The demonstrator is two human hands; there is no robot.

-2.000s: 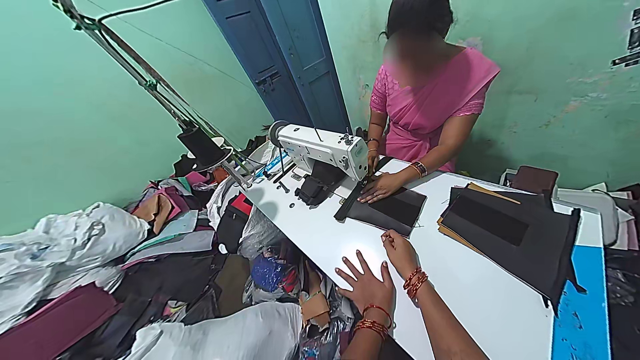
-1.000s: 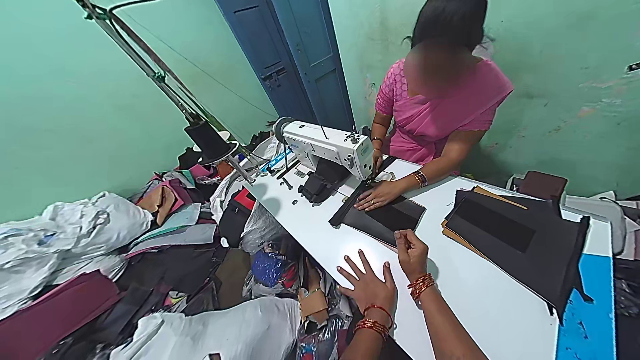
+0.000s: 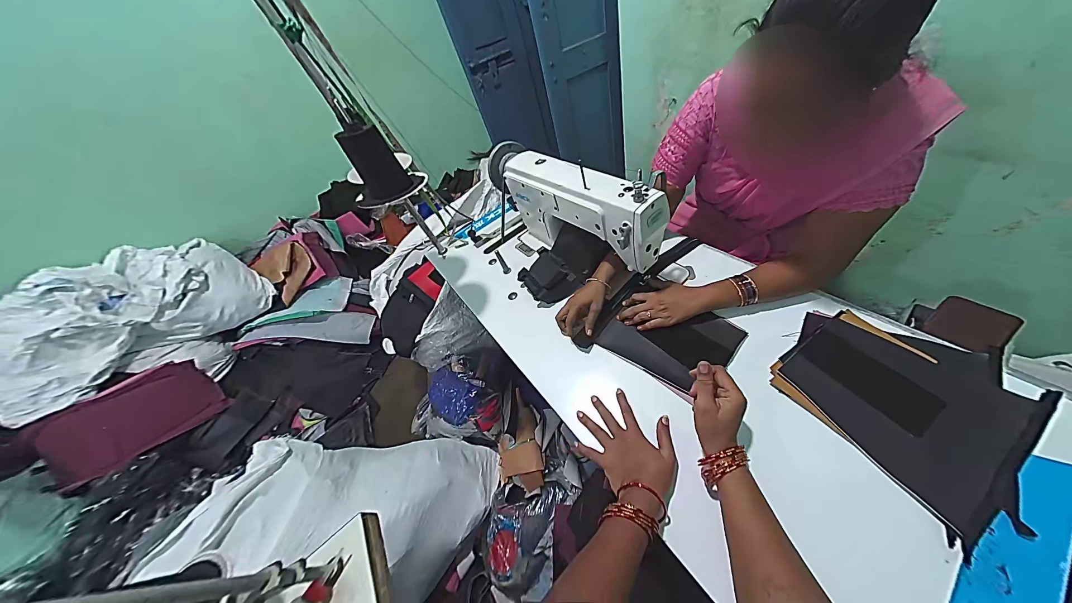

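My left hand rests palm down on the white sewing table near its front edge, fingers spread and holding nothing. Beside it, my right hand has its fingers drawn together at the near corner of a flat black fabric piece; whether they pinch it is unclear. Across the table, a co-worker's two hands lie on that piece, just before the white sewing machine. A stack of black panels with brown sheets among them lies to the right of my right hand.
A black thread cone stands on a metal stand behind the table's left end. Fabric scraps, white cloth bundles and plastic bags are heaped left of the table. The co-worker in pink is at the far side.
One of the co-worker's hands has come from behind the machine's head to the left end of the black piece. My hands have stayed in about the same place on the table.
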